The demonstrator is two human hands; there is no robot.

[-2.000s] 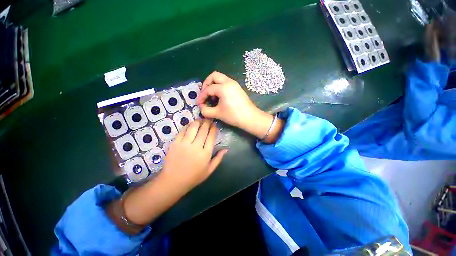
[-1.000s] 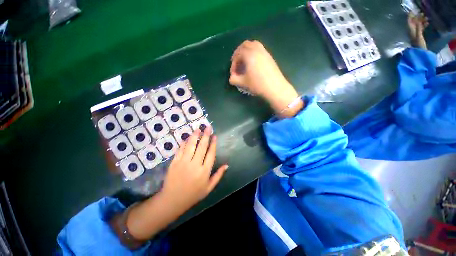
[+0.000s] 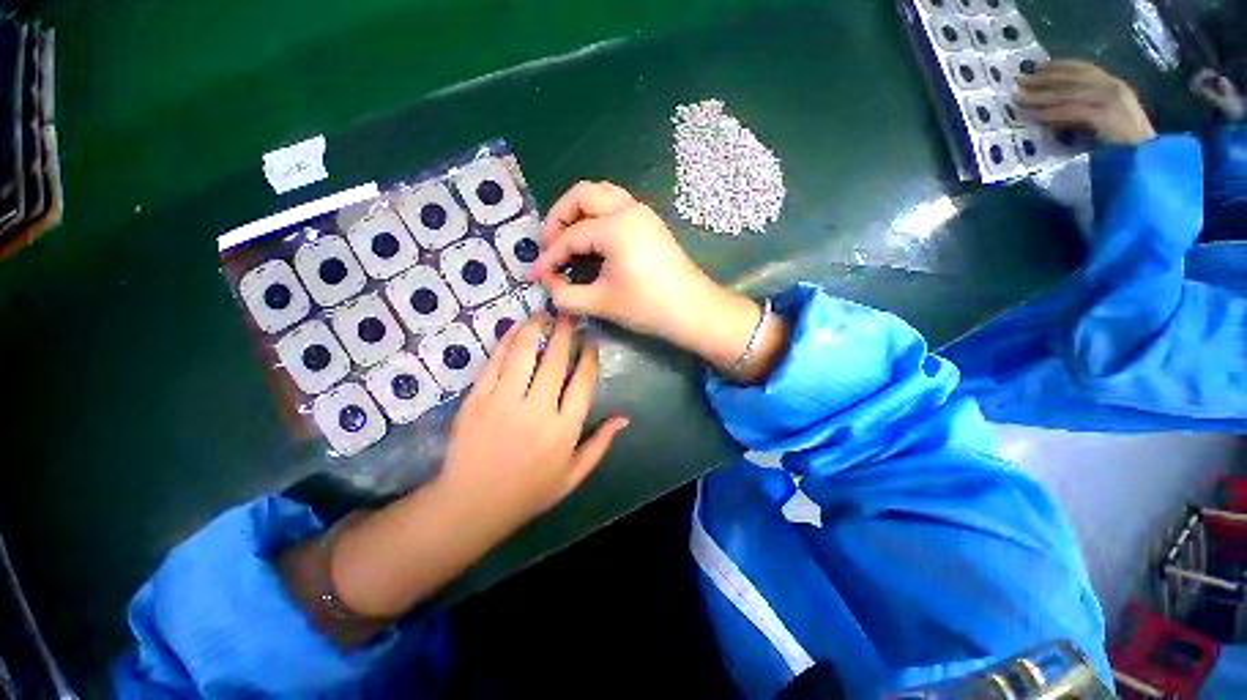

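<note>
A flat panel (image 3: 304,219) with rows of pale rounded square units with dark round centres lies on the dark green mat. My left hand (image 3: 527,417) rests spread with its fingertips on the panel's lower right units. My right hand (image 3: 622,267) is over the panel's right edge, thumb and forefinger pinched close together near my left fingertips. Anything between these fingertips is too small to tell. A loose heap of tiny pale components (image 3: 728,167) lies beyond my right hand.
A small white paper label (image 3: 296,164) lies behind the panel. A stack of similar panels (image 3: 964,82) is at the upper right, with another worker's hand (image 3: 1087,101) on it and a blue sleeve. Dark layered boards (image 3: 30,137) stand at the far left.
My right hand has come back from the component heap to the panel's right edge, uncovering the heap. My left hand stays on the panel. The other worker's hand has moved onto the stack.
</note>
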